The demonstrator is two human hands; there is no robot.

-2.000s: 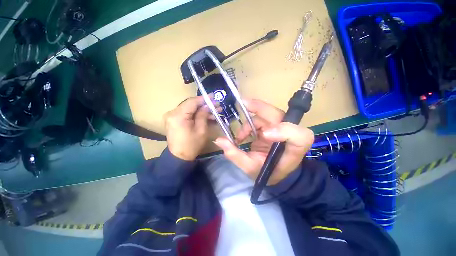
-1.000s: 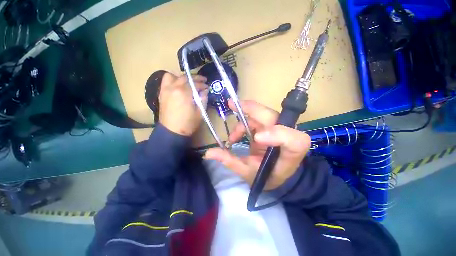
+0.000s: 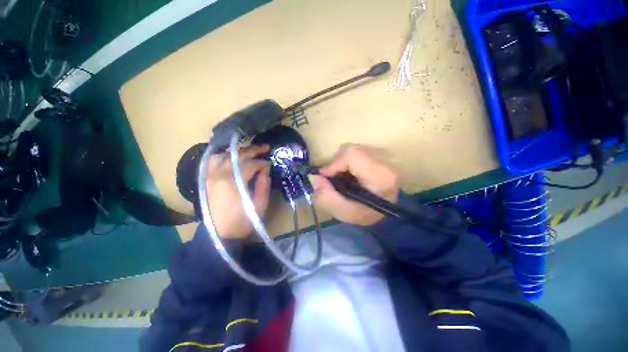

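An open ear cup (image 3: 288,159) with a shiny inside lies over the cardboard in front of me. Two silvery headband hoops (image 3: 242,196) curve from the black side housing (image 3: 249,122) down towards my body. The boom microphone (image 3: 337,89) points up and right from the housing. My left hand (image 3: 237,189) holds the ear cup from the left, partly behind the hoops. My right hand (image 3: 359,182) grips the black soldering iron (image 3: 368,196) like a pen. Its front end is at the cup's right side; the tip is too small and blurred to tell.
The tan cardboard (image 3: 200,82) lies on the green bench. A silvery wire bundle (image 3: 406,62) lies near its upper right. A blue tray (image 3: 505,148) with black equipment is at right. Black headset parts (image 3: 76,185) are heaped at left. A blue bin (image 3: 523,240) with hoops is below the bench edge.
The iron has swung from pointing up and right to pointing left at the ear cup, gripped near its front. The hoops have tilted down and left.
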